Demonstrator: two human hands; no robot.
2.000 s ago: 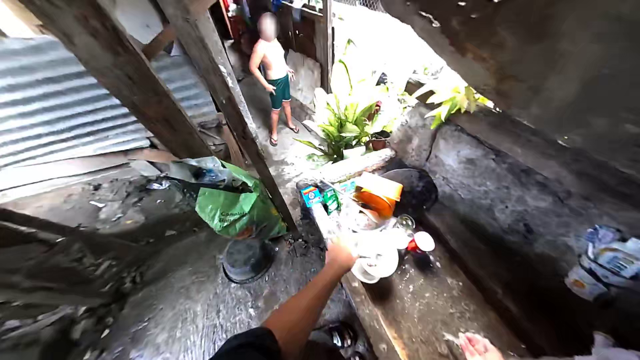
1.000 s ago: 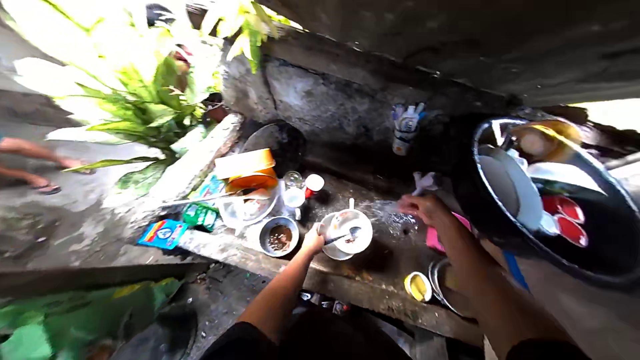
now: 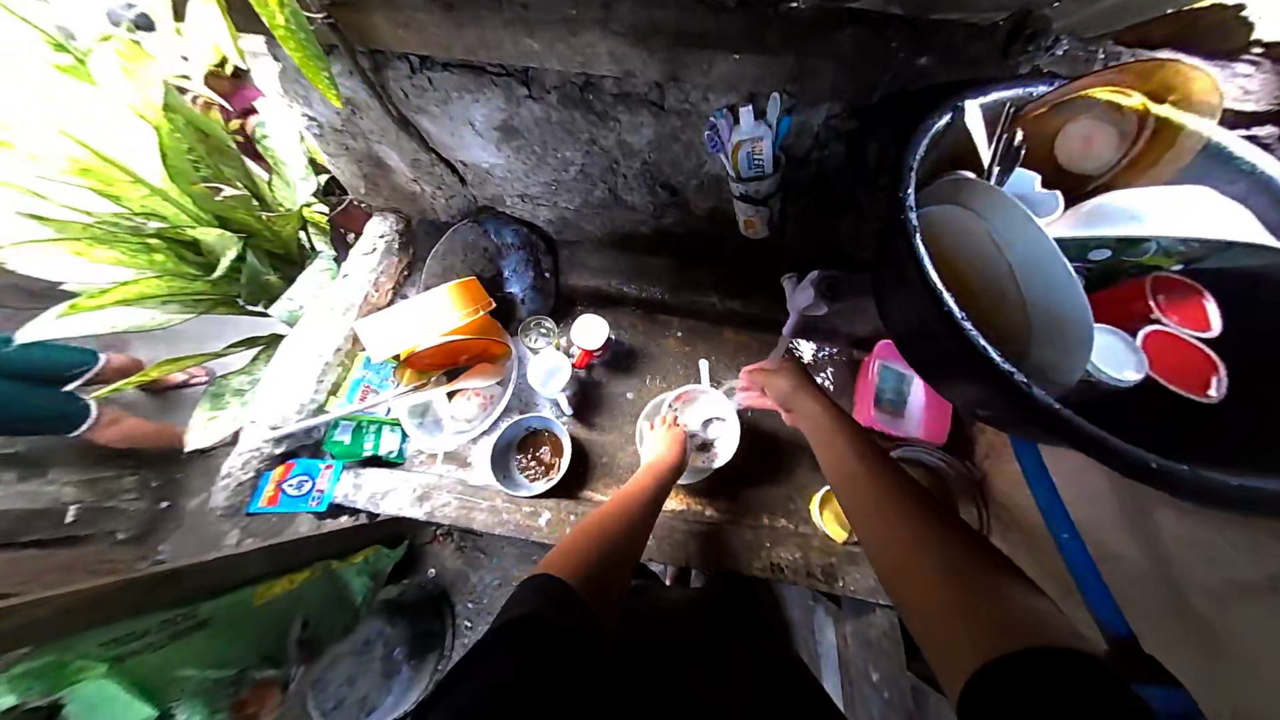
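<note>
My left hand (image 3: 664,445) rests on the near left part of a white bowl (image 3: 722,462) on the ledge; whether it grips anything inside cannot be seen. A pale handle (image 3: 704,372) sticks up at the bowl's far rim. Right of the bowl, my right hand (image 3: 776,390) has its fingers bent around the lower end of a pale, translucent stem-like thing (image 3: 797,310), perhaps a tap or hose end. A metal pot (image 3: 530,455) with brown contents stands to the left, beside a white mug (image 3: 549,373).
A large black basin (image 3: 925,290) with plates and red cups stands at right, near a pink container (image 3: 903,392). Orange containers (image 3: 430,320) lie in a pale basin at left, by green (image 3: 364,438) and blue packets (image 3: 294,486). A person's legs (image 3: 125,432) show far left.
The view has swung right since the first frame. A spoon was in my left hand over the bowl one second ago; now that hand is lower, on the bowl. My right hand stays near the pale stem.
</note>
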